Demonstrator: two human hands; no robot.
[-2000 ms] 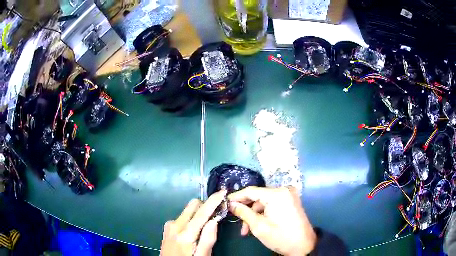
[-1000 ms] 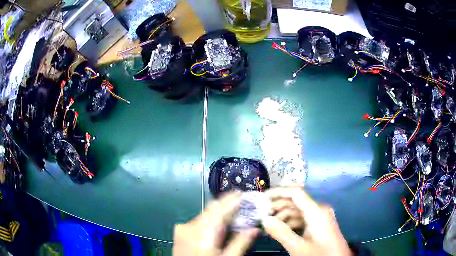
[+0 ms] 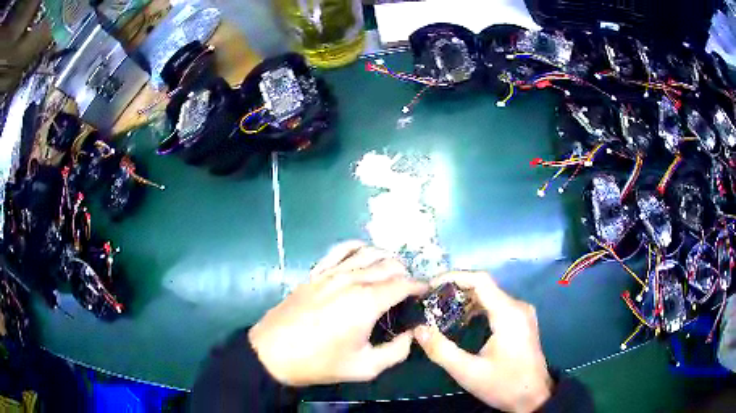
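Note:
My right hand holds a small speckled circuit board between thumb and fingers, near the bench's front edge. My left hand is to its left, palm down, curved over a black round housing that shows only in part between my hands. The left fingertips and thumb are on the housing; the fingertips reach towards the board. Whether board and housing touch is hidden by the hands.
Wired units mass at the right and left. Two stacks of black units stand at the back. A bottle of yellow liquid and a metal box are behind. The green bench has a white patch.
The view has shifted to the right. The board was between both hands in front of the housing; now the right hand holds it and the left hand has moved over the housing.

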